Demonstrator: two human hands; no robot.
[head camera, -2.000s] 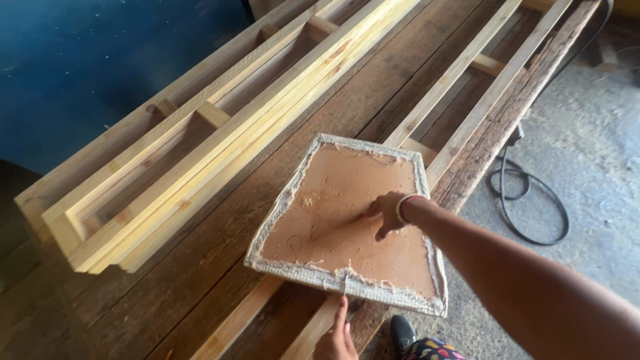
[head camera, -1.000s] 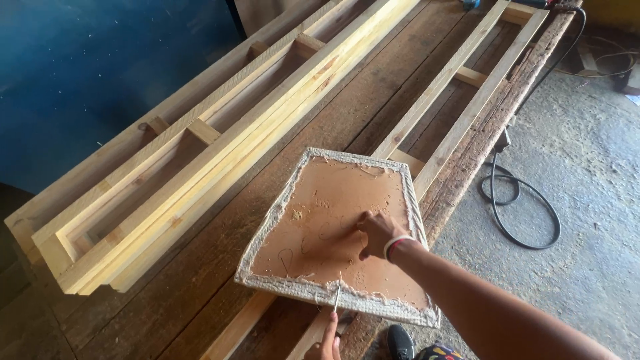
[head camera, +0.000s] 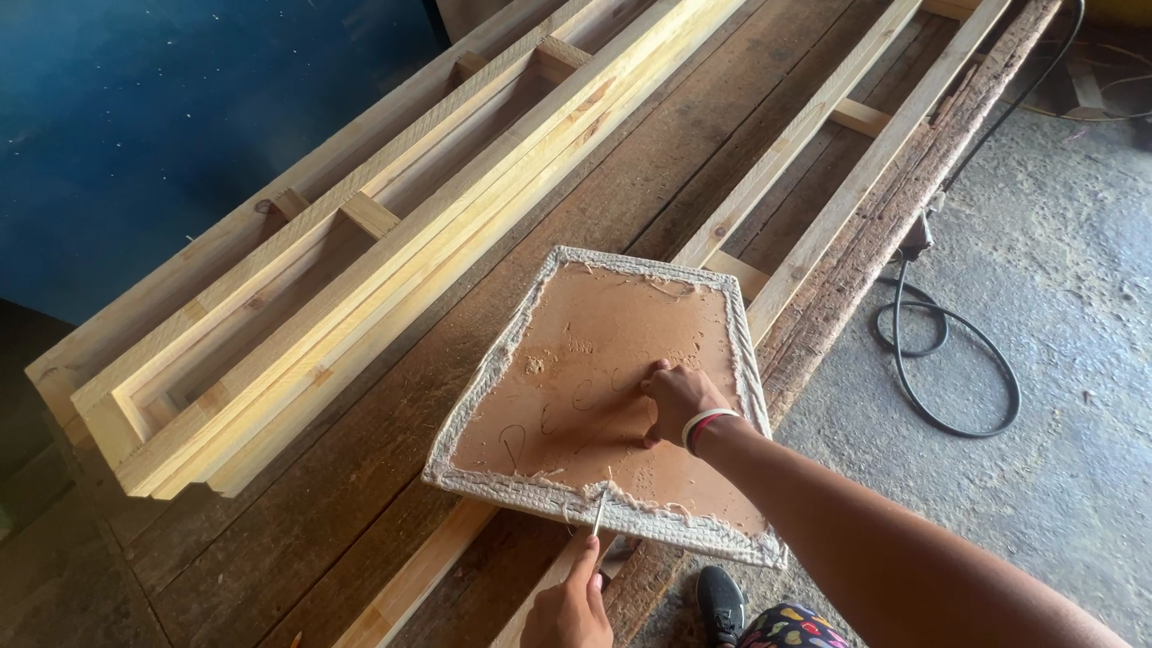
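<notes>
A brown panel (head camera: 585, 360), edged with frayed woven whitish fabric folded over its rim, lies tilted across a wooden frame on a plank bench. Pencil-like marks and small scraps show on the panel. My right hand (head camera: 686, 403), with bands at the wrist, rests on its right half, thumb and fingers apart, holding nothing visible. At the near edge my left hand (head camera: 571, 594) grips a slim pale tool (head camera: 598, 511), whose upper end meets the frayed fabric. The tool's kind is unclear, and its lower part is hidden in the hand.
Long wooden frames (head camera: 369, 214) are stacked on the bench's left side. A ladder-like frame (head camera: 859, 117) runs along the right, beside the rough bench edge (head camera: 954, 112). A black cable (head camera: 1008, 396) loops on the concrete floor. A shoe (head camera: 720, 598) stands below the panel.
The view has shifted slightly. My right hand has stayed on the panel and my left hand at its near edge; no other plain change shows.
</notes>
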